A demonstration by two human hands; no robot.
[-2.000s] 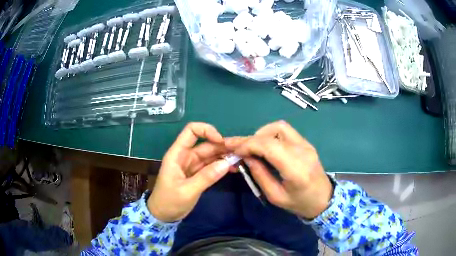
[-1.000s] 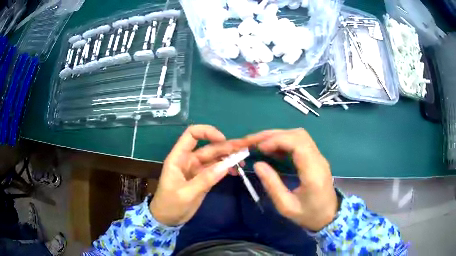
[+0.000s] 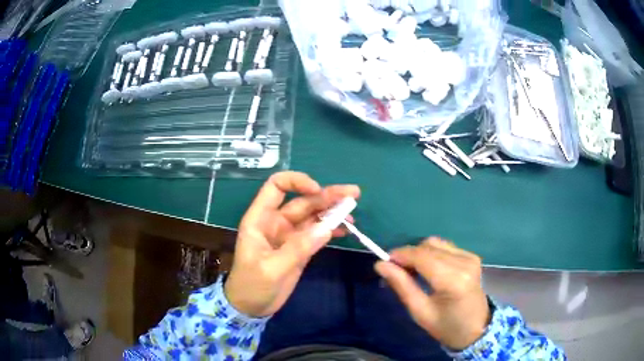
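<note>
My left hand (image 3: 282, 247) holds a white T-handle (image 3: 337, 216) between thumb and fingers, above my lap at the bench's front edge. A thin stem with a white sleeve (image 3: 369, 243) runs from the handle down to the right. My right hand (image 3: 441, 285) pinches the far end of that stem between thumb and forefinger. The stem's tip is hidden in my right fingers. A clear blister tray (image 3: 187, 116) at the left holds assembled T-tools in rows, with a single T-tool (image 3: 251, 127) at its lower right.
A clear bag of white handles (image 3: 388, 63) lies at the back. Loose shafts and sleeves (image 3: 446, 155) lie beside a clear parts box (image 3: 540, 106). A tub of small whitish-green pieces (image 3: 589, 99) is at the right. Blue strips (image 3: 32, 120) are at the far left.
My right hand has moved from near the handle down to the stem's far end and closed on it. The stem now points more to the right. The bench view has shifted slightly right and down.
</note>
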